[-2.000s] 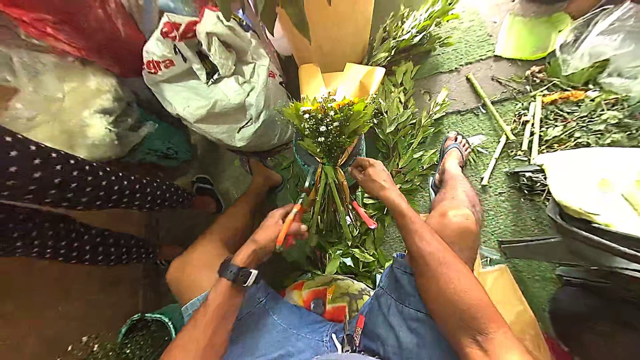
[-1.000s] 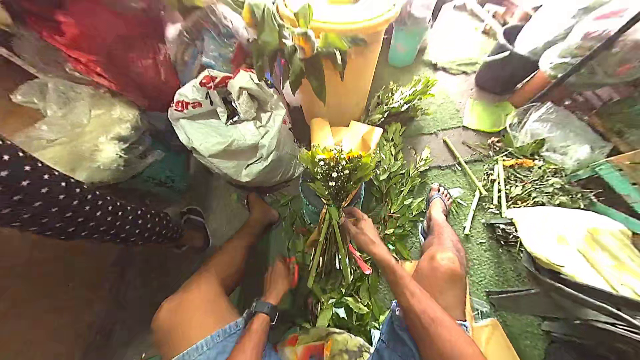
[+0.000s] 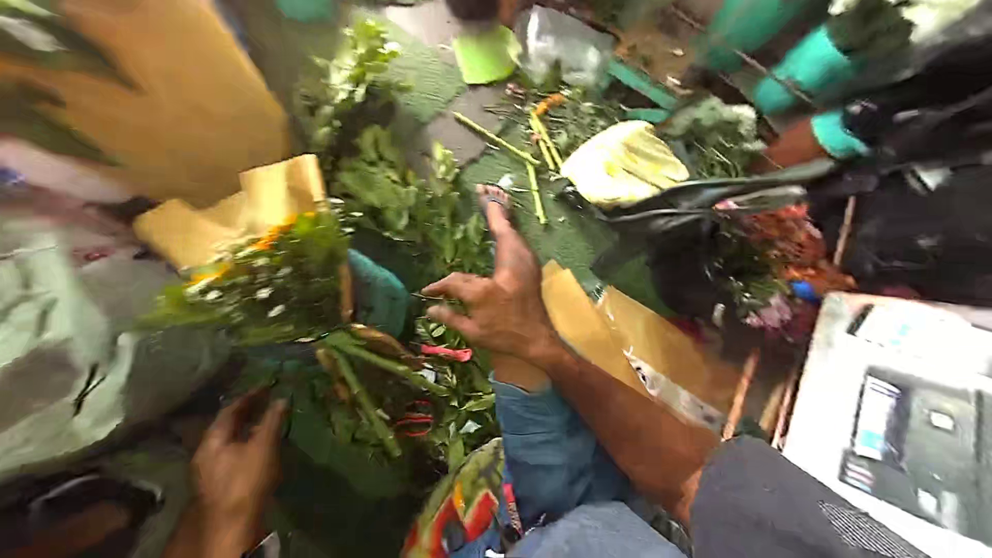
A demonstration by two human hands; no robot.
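A bouquet of leafy stems with small white and yellow-orange flowers [image 3: 267,287] leans at the left, backed by tan paper [image 3: 232,209], its cut stems [image 3: 364,387] pointing down to the right. Below the flower heads, my left hand [image 3: 236,457] is blurred, fingers apart, with nothing visible in it. My right hand [image 3: 492,314] hovers over my leg, to the right of the stems, fingers spread and empty. Between the stems and my right hand lies a red-handled tool [image 3: 446,353]; red loops [image 3: 415,418] show lower among the leaves. A teal container [image 3: 377,294] stands behind the bouquet.
A white-green sack [image 3: 70,333] sits at the left, beside a large yellow-tan container [image 3: 186,101]. Cut green stalks [image 3: 496,138] and leafy branches [image 3: 387,170] lie on the floor. Folded brown paper [image 3: 620,333] is right of my leg. A white box [image 3: 907,403] stands at the lower right.
The view has swung right. My right hand has come away from the bouquet's stems and spread its fingers. The orange-handled tool in my left hand two seconds ago is no longer seen there.
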